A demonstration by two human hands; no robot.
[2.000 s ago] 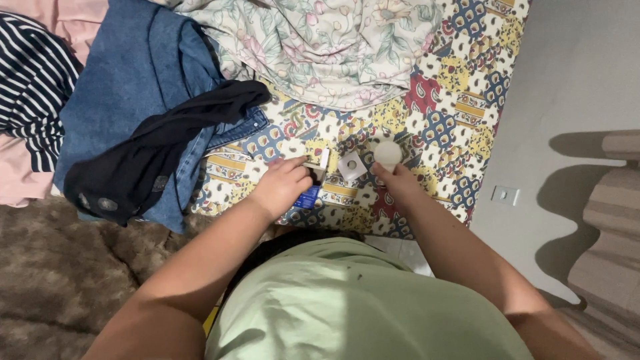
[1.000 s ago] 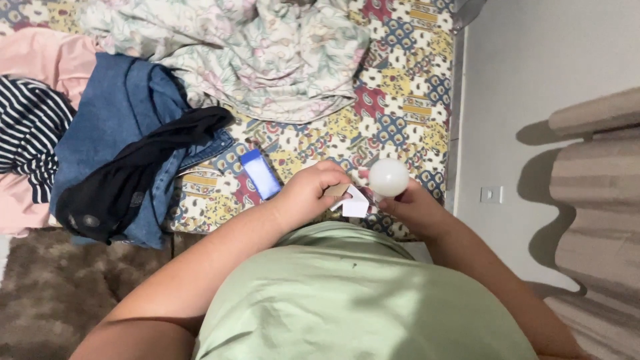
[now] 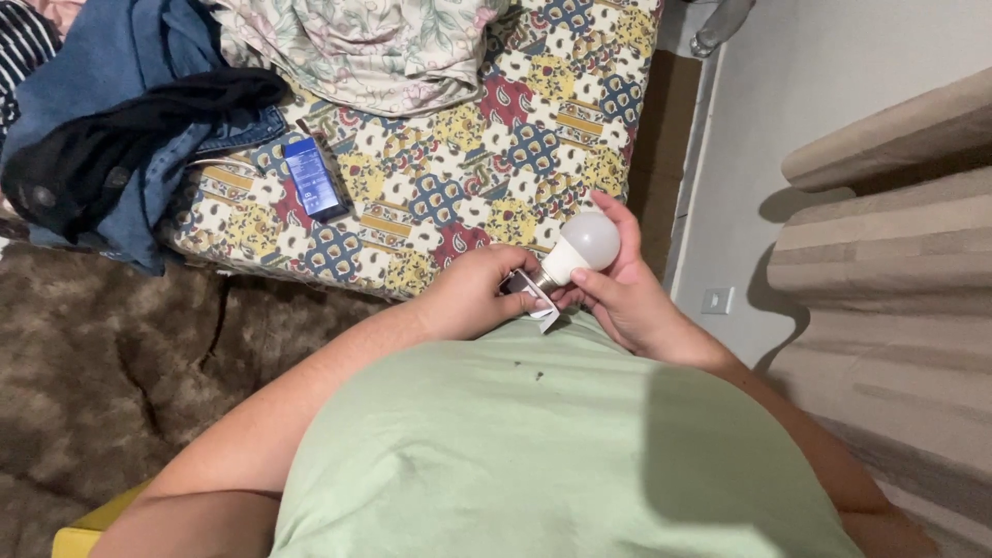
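My right hand (image 3: 628, 298) holds a white light bulb (image 3: 585, 244) by its lower body, the frosted dome tilted up and to the right. My left hand (image 3: 484, 287) grips a small folded white card insert (image 3: 545, 316) between thumb and fingers. The bulb's metal screw base (image 3: 546, 280) is at the insert; whether it sits inside its hole cannot be told. Both hands are close together in front of my green shirt. A blue cardboard box (image 3: 316, 178) with printing lies on the patterned mattress, up and left of my left hand.
Patterned mattress (image 3: 380, 170) bears a floral sheet (image 3: 387, 54), blue denim (image 3: 147, 46) and a black garment (image 3: 116, 155). A brown plush cover (image 3: 93, 349) is at left. At right are a wall with an outlet (image 3: 718, 301) and beige curtain (image 3: 876, 271).
Two seconds ago my left hand was by the blue box and the insert lay on the mattress; now that hand holds the insert. The bulb has come nearer my body, its base brought to the insert.
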